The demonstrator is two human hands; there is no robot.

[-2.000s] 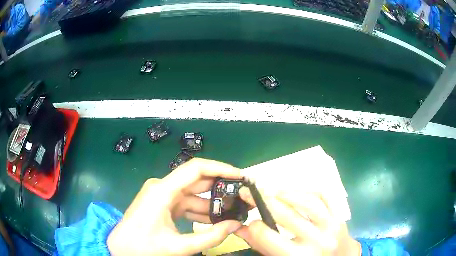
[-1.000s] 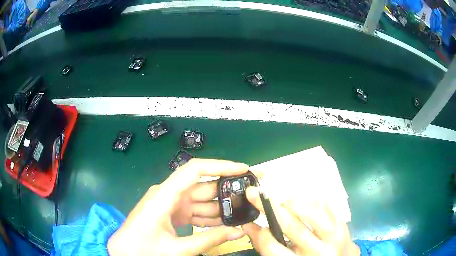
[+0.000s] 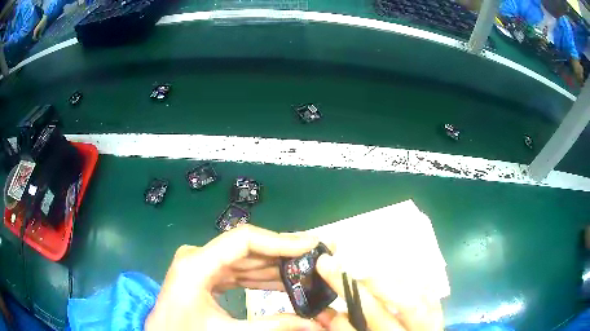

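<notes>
A black watch housing (image 3: 309,284) with its open side up, showing small silvery and red parts, is held above paper sheets. My left hand (image 3: 217,275) grips its left side between thumb and fingers. My right hand (image 3: 382,291) has a fingertip on the housing's upper right inside and also holds dark tweezers (image 3: 353,300), their two prongs slightly apart and pointing up, away from the housing. White release-paper sheets (image 3: 394,236) lie under and behind my right hand. A pale sheet with small blue print (image 3: 265,302) shows between my hands.
Several waiting housings (image 3: 201,175) lie left of the sheets. More housings (image 3: 308,113) lie spaced out beyond the white strip (image 3: 291,150). A red tray (image 3: 53,244) with a boxy black device (image 3: 58,187) is at far left. A grey post (image 3: 564,139) stands right. Blue-sleeved people are opposite.
The housings beyond the white strip have moved left. The held housing is tilted more and sits slightly lower in view. The tweezer prongs now show apart.
</notes>
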